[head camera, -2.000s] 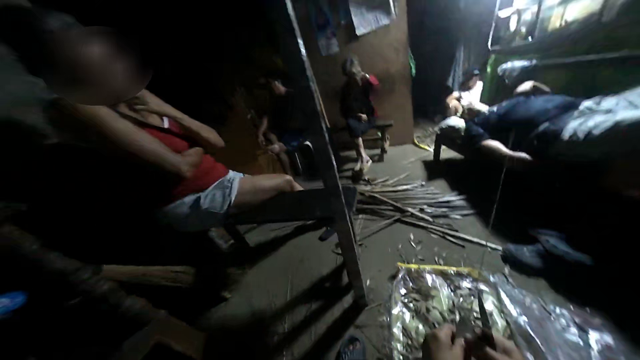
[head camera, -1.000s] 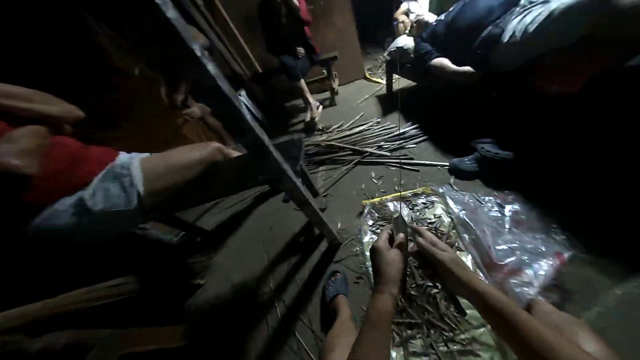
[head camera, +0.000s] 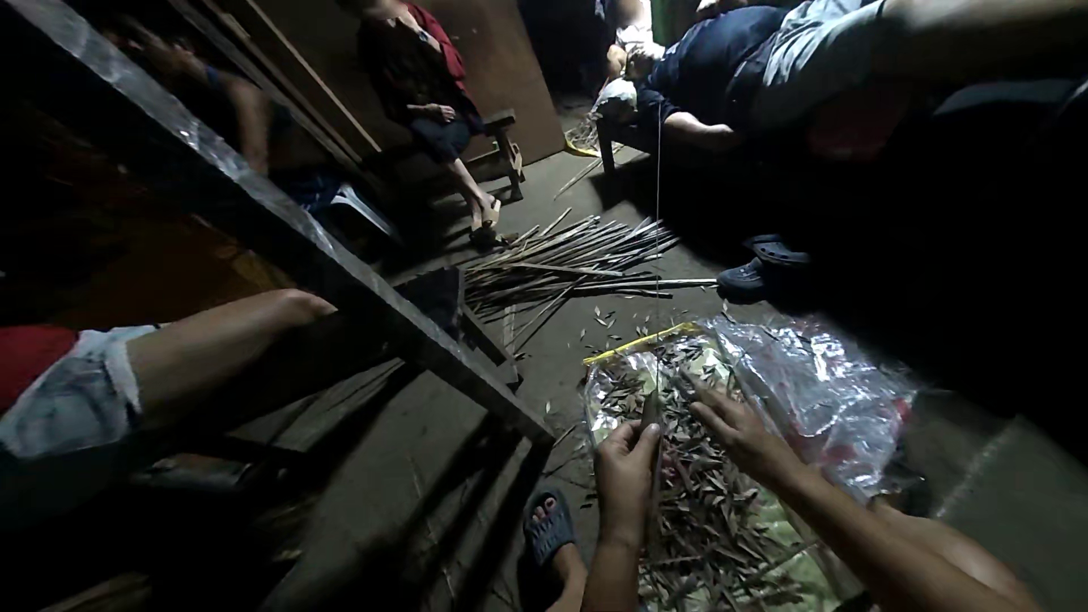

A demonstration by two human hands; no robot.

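My left hand [head camera: 627, 463] grips a thin dark stick [head camera: 653, 416] that stands roughly upright between thumb and fingers. A fine line rises above it; whether it is the stick's tip or a string I cannot tell. Just to the right, my right hand [head camera: 738, 429] holds a small dark blade-like tool [head camera: 684, 384], its tip close to the stick. Beneath both hands lies a plastic sheet [head camera: 595, 408] with a yellow edge, strewn with many dark shavings [head camera: 714, 510]. Clear crumpled plastic [head camera: 824, 374] spreads beside it on the right.
Long thin sticks [head camera: 569, 263] lie piled on the floor ahead. A slanted wooden post [head camera: 340, 272] crosses the left side. One person [head camera: 229, 348] sits at left, another [head camera: 425, 93] on a bench behind, and another [head camera: 722, 59] lies at upper right. Dark clogs [head camera: 752, 272] rest near the sticks.
The view has swung toward the floor and my hands. My right hand has moved slightly away from the left since one second ago, when they were close together at the stick.
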